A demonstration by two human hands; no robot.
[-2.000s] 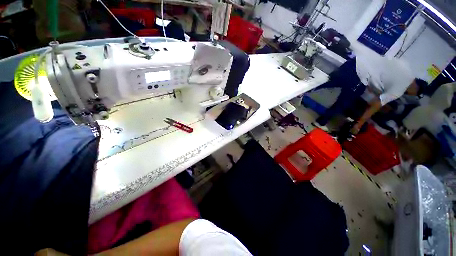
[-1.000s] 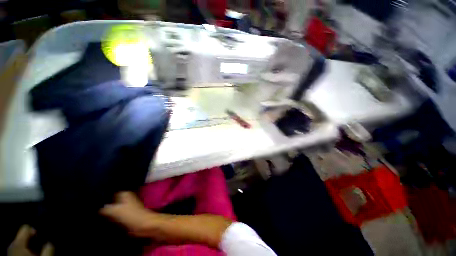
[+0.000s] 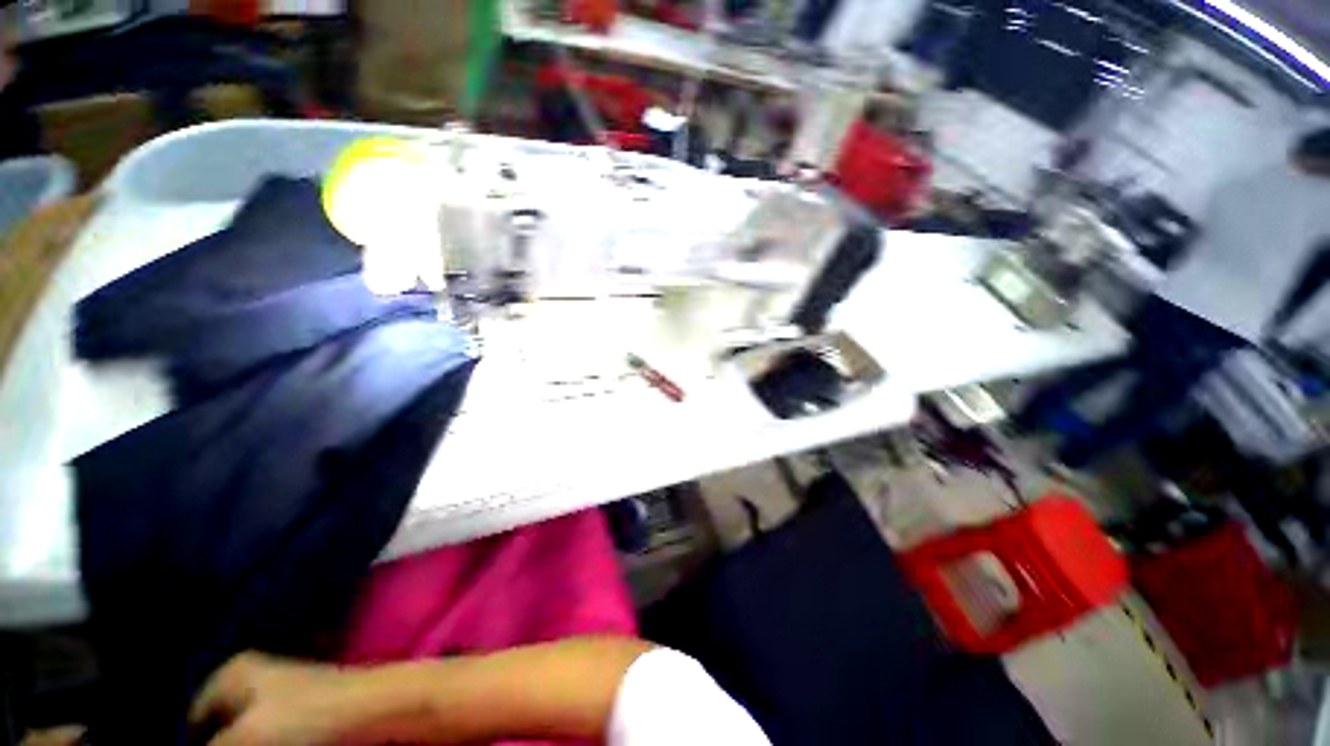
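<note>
Dark navy cloth panels point(image 3: 277, 437) spread over the left part of the white sewing table point(image 3: 584, 452) and hang over its front edge. Their right end lies at the needle area of the white sewing machine point(image 3: 584, 241), where work-light glare hides the presser foot. My right hand point(image 3: 270, 703) is at the bottom left with bent fingers on the hanging cloth and looks closed on it. My left hand point(image 3: 56, 737) is mostly cut off at the bottom left corner; its hold is hidden. Red-handled snips point(image 3: 655, 378) lie right of the needle.
A scrap tray point(image 3: 861, 382) with dark bits sits at the table's right part. A yellow-green fan point(image 3: 365, 190) is left of the machine head. Dark cloth point(image 3: 846, 627) hangs right of my pink-clad lap point(image 3: 503, 590). A red stool point(image 3: 1014, 576) stands on the floor at right.
The view has swung left since two seconds ago, showing more cloth and both hands. Since one second ago, my right hand has moved down and left in the picture along the hanging cloth.
</note>
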